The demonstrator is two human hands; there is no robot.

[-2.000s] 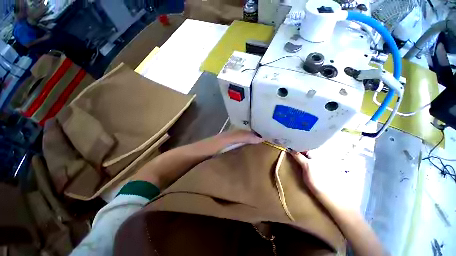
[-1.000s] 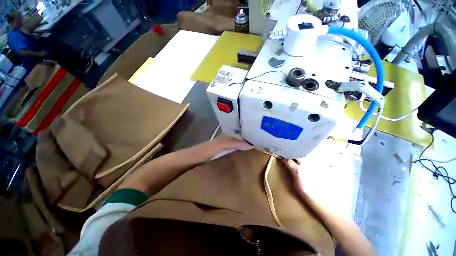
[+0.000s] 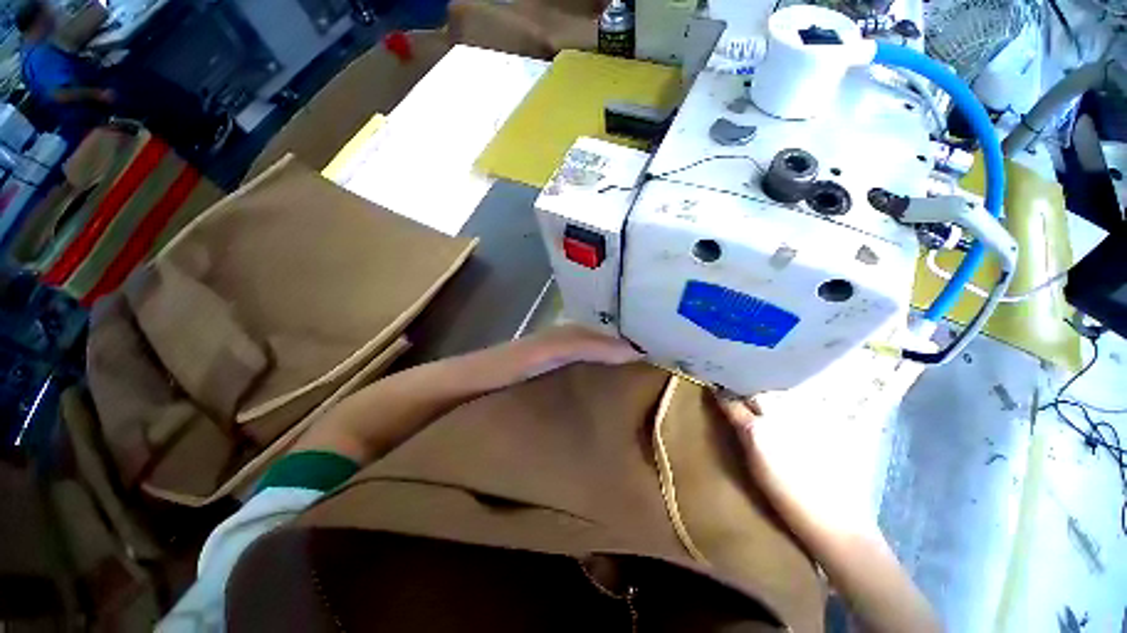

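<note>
A large brown bag body (image 3: 556, 433) lies from my lap up to the front of the white sewing machine head (image 3: 754, 284), its dark open mouth toward me. A light-tan piping strip (image 3: 664, 464) runs down its right part. My left hand (image 3: 599, 348) rests at the cloth's far left edge, beside the machine head's lower left corner; its fingertips are hidden under the head. My right hand (image 3: 742, 418) is at the cloth's far right edge, just below the head, fingers partly hidden. The needle area is hidden by the head.
Brown pieces with tan edges (image 3: 309, 272) are stacked at left. White sheet (image 3: 433, 136) and yellow sheet (image 3: 581, 118) lie behind, near a spray can (image 3: 616, 30). A blue hose (image 3: 976, 136) loops at right, above a tangled black cable (image 3: 1088, 414). A person (image 3: 52, 74) is at far upper left.
The camera view has shifted slightly back and forth. The tan piping has moved a little left relative to the machine head. Both hands stay at the cloth's far edge.
</note>
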